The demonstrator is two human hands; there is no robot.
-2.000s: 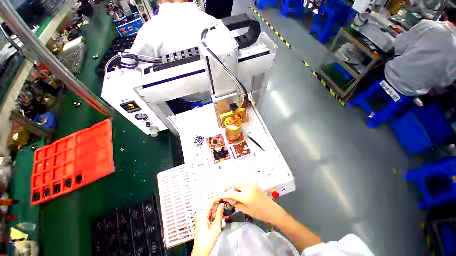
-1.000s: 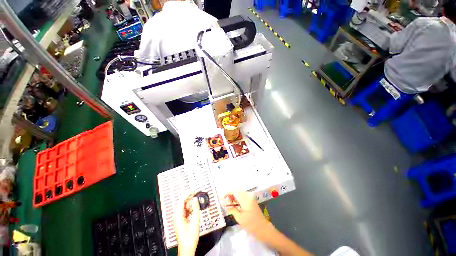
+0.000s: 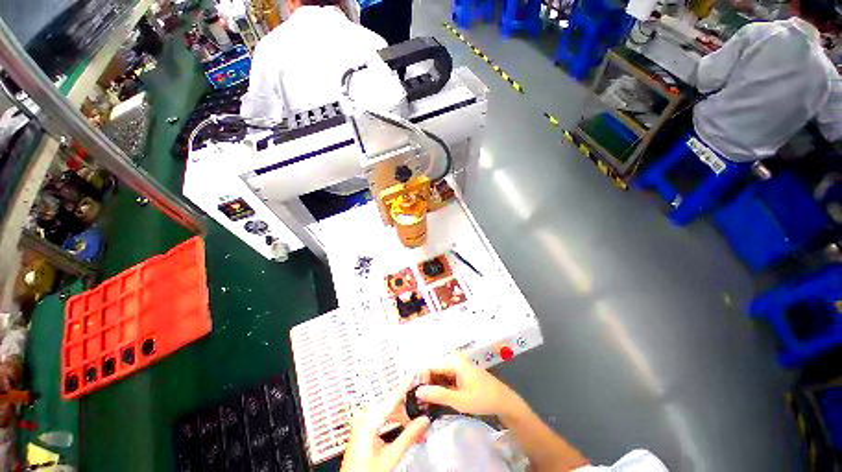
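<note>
My left hand (image 3: 386,442) and my right hand (image 3: 462,387) meet at the front edge of the white machine table. Between them they hold a round black housing (image 3: 415,402); the fingers of both hands touch it and partly hide it. The white component tray (image 3: 330,378) with rows of reddish marks lies just left of the hands. Four copper-brown fixtures (image 3: 450,294) stand on the table beyond the hands, some with dark parts in them. The gold-yellow machine head (image 3: 408,217) hangs behind them.
A red-orange tray (image 3: 138,309) with several black parts and a black blister tray (image 3: 240,429) lie on the green bench at left. Small dark parts (image 3: 364,266) and a dark stick (image 3: 467,264) flank the fixtures. A red button (image 3: 506,353) is on the front edge. Two people sit beyond.
The hands were apart a second ago, the left holding the black housing over the white tray; now they are together around it near my body. The machine head has shifted back from the fixtures.
</note>
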